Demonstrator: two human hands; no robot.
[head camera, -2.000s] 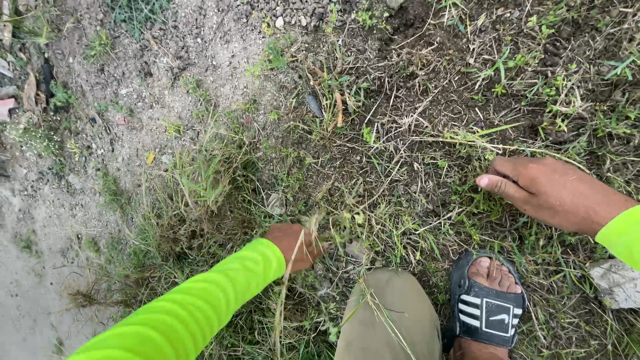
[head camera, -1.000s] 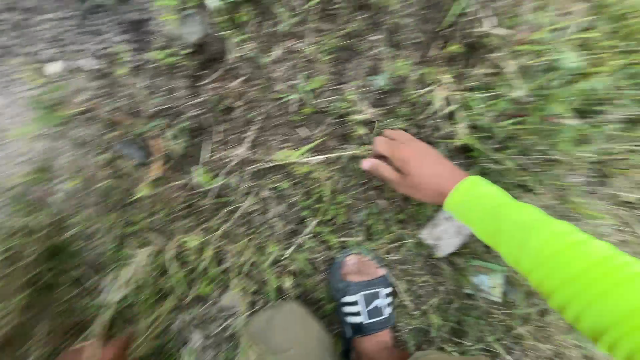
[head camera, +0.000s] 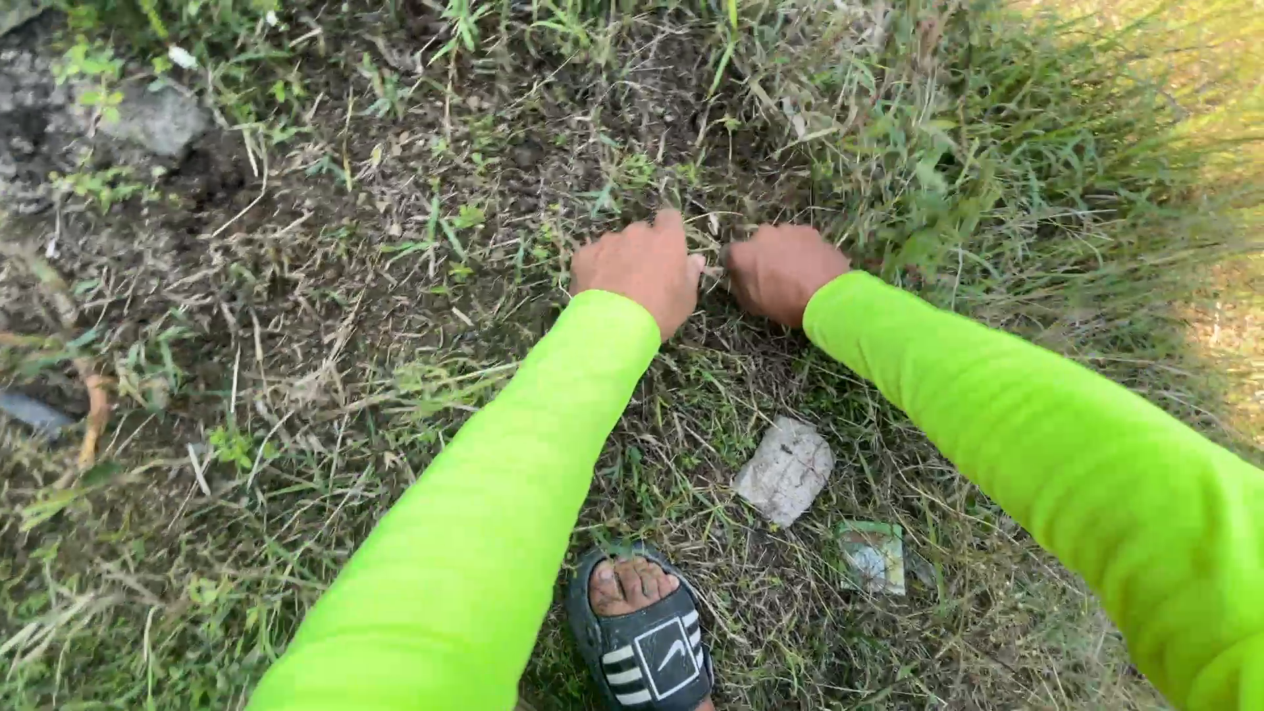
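Both my hands are low over patchy grass and dry stems, close beside each other near the middle of the view. My left hand (head camera: 640, 269) has its back up, with the index finger pointing forward and the thumb toward the other hand; whether it grips anything cannot be told. Just right of it, my right hand (head camera: 782, 273) has curled fingers at some thin dry grass stems (head camera: 713, 232); its grasp is hidden. Bright yellow-green sleeves cover both forearms.
A flat pale stone (head camera: 787, 471) and a small printed packet (head camera: 873, 558) lie below my right hand. My foot in a dark slide sandal (head camera: 647, 652) stands at the bottom. Taller grass (head camera: 1066, 178) grows at right, and a grey rock (head camera: 158, 118) sits upper left.
The view has shifted to the right over the ground. My left hand, low at the frame's edge one second ago, has come up beside my right hand.
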